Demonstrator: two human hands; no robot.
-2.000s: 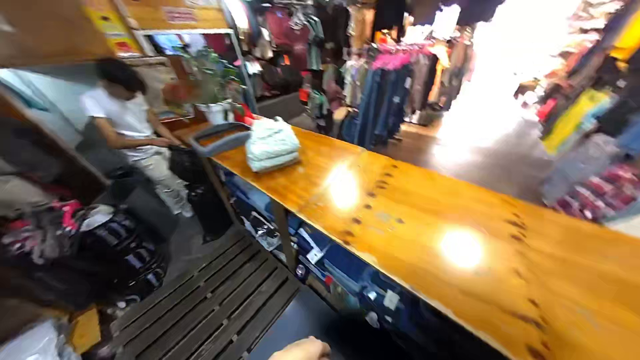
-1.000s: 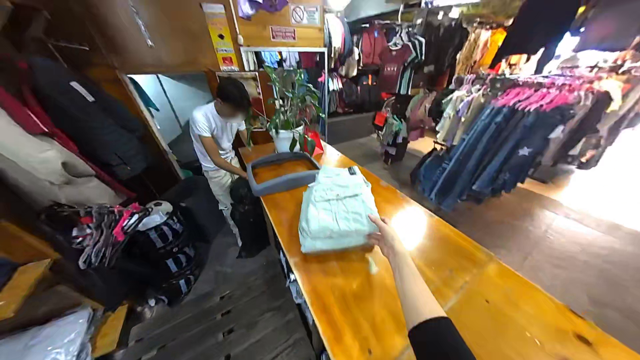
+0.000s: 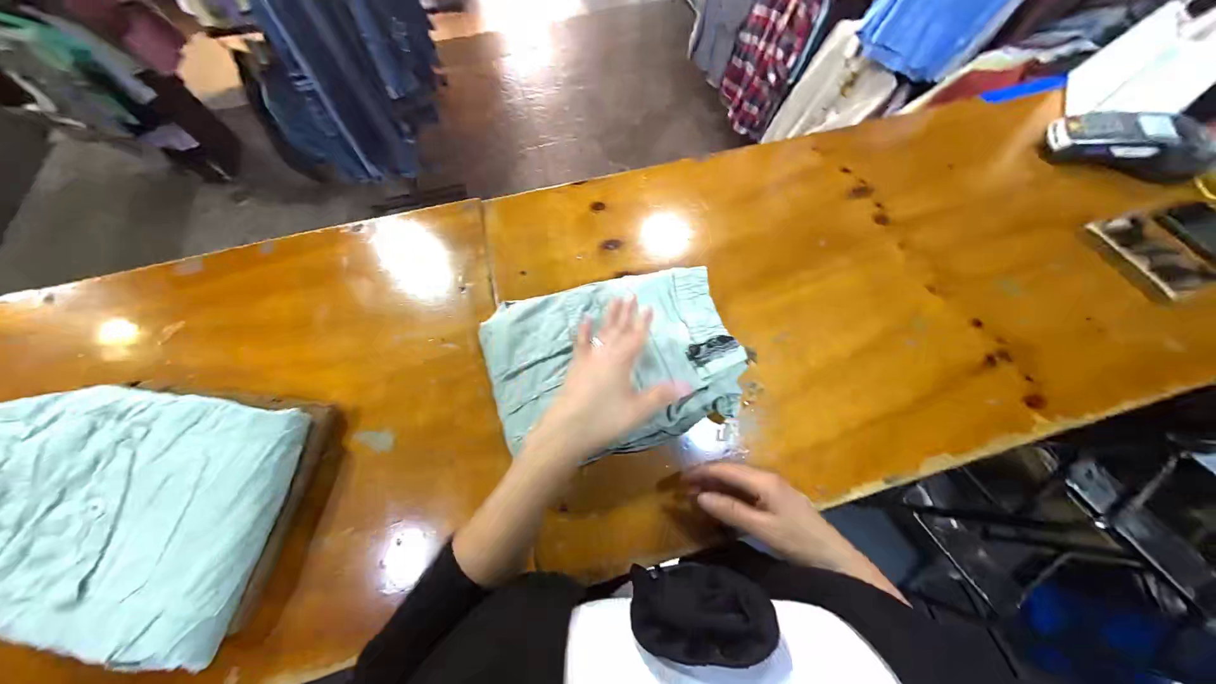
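Note:
Folded mint-green trousers point(image 3: 541, 351) with an elastic waistband and a dark patch lie on the varnished wooden counter point(image 3: 855, 313), straight in front of me. Spread over their middle, with the fingers apart, is my left hand point(image 3: 613, 380); it grips nothing. My right hand point(image 3: 755, 503) rests low over the counter, just below the trousers' right corner, its fingers loosely curled and apart from the cloth. A larger folded pile of mint-green cloth point(image 3: 142, 513) lies at the left, on something brown and flat.
A card terminal point(image 3: 1130, 142) and a small divided tray point(image 3: 1154, 252) stand at the counter's right end. Beyond the far edge hang jeans point(image 3: 351, 85) and shirts point(image 3: 774, 57). Dark metal frames point(image 3: 1035, 513) are below the near edge at right.
The view has swung strongly from the shop and the seated person down to the counter. One second ago a hand touched the mint-green pile; now my left hand is over separate folded trousers.

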